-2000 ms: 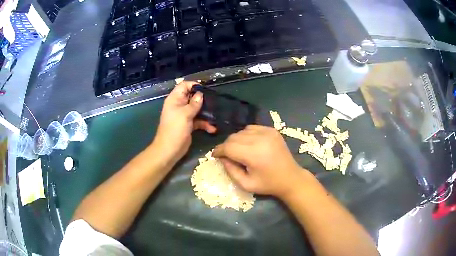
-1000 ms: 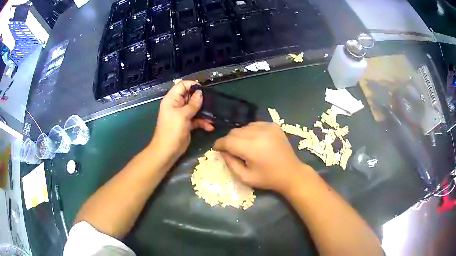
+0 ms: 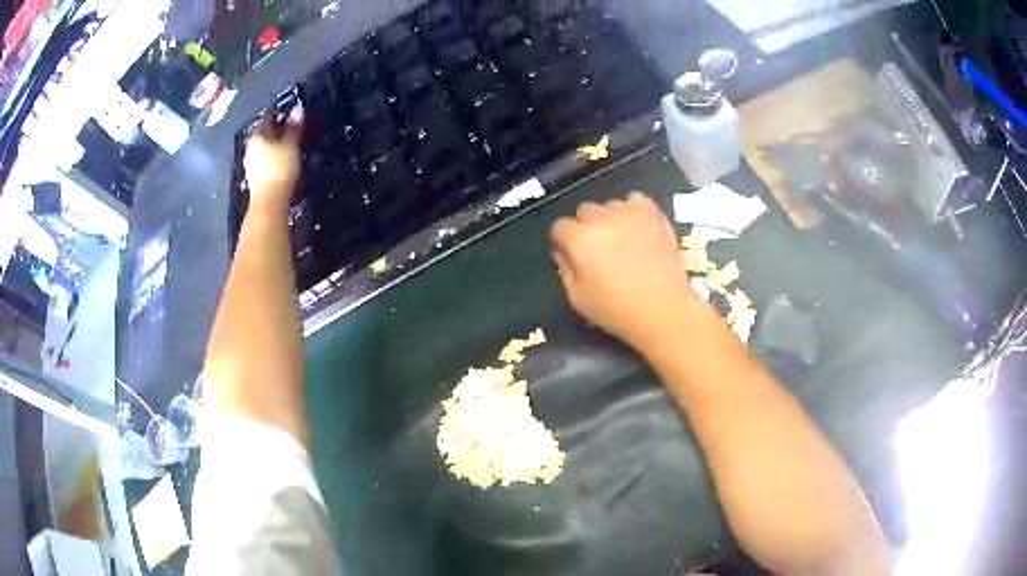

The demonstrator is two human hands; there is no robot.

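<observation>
My left hand (image 3: 274, 152) is stretched out over the left edge of the large black tray (image 3: 451, 113). Its fingers are on or around a dark piece (image 3: 289, 101), which looks like a black housing; the grip is small and blurred. My right hand (image 3: 619, 257) is loosely curled above the green mat, its fingertips turned away, so I cannot tell if it holds something. A rounded heap of small pale pieces (image 3: 493, 430) lies on the mat in front of me. A looser pale scatter (image 3: 738, 309) is partly hidden behind my right hand.
A whitish bottle with a metal top (image 3: 700, 135) stands beyond my right hand, beside a white folded paper (image 3: 717, 210) and a brown board (image 3: 788, 124). A translucent bag (image 3: 786, 329) lies right of the scatter. Clear cups (image 3: 175, 428) and a pale note (image 3: 159, 520) are at lower left.
My left hand has moved from above the heap, where it held the black housing, out to the tray's left side. My right hand has moved up and right, off the heap. The view has turned.
</observation>
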